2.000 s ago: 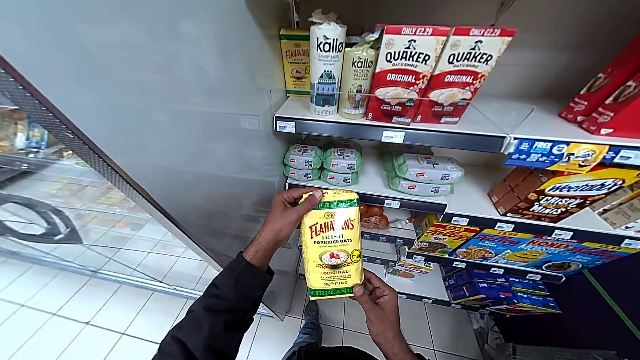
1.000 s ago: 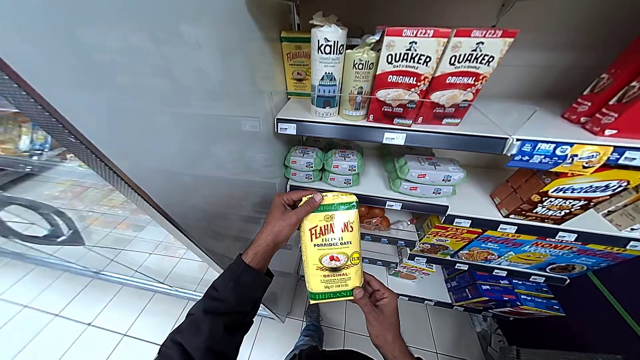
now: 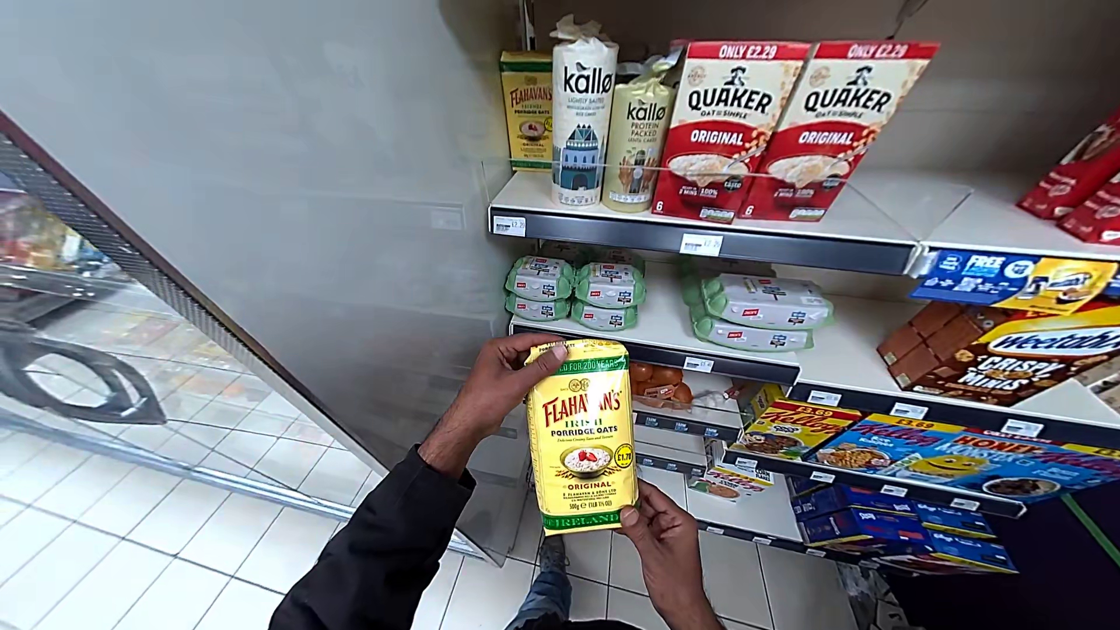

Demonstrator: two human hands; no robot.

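A yellow and green packet of Flahavan's porridge oats [image 3: 581,446] is held upright in front of the shelves, its printed front facing me. My left hand [image 3: 503,385] grips its upper left corner, thumb over the front. At the lower right corner, my right hand [image 3: 661,542] holds it with the thumb on the front edge. The fingers behind the packet are hidden. A similar yellow packet [image 3: 528,114] stands at the left end of the top shelf, beside a white Kallo rice cake pack [image 3: 582,122].
Two Quaker oats boxes [image 3: 731,131] stand on the top shelf [image 3: 787,241]. Below are green egg cartons [image 3: 761,302], a Weetabix box [image 3: 1006,350] and several cereal boxes [image 3: 919,459]. A grey panel [image 3: 350,175] rises close on the left, above a tiled floor [image 3: 79,542].
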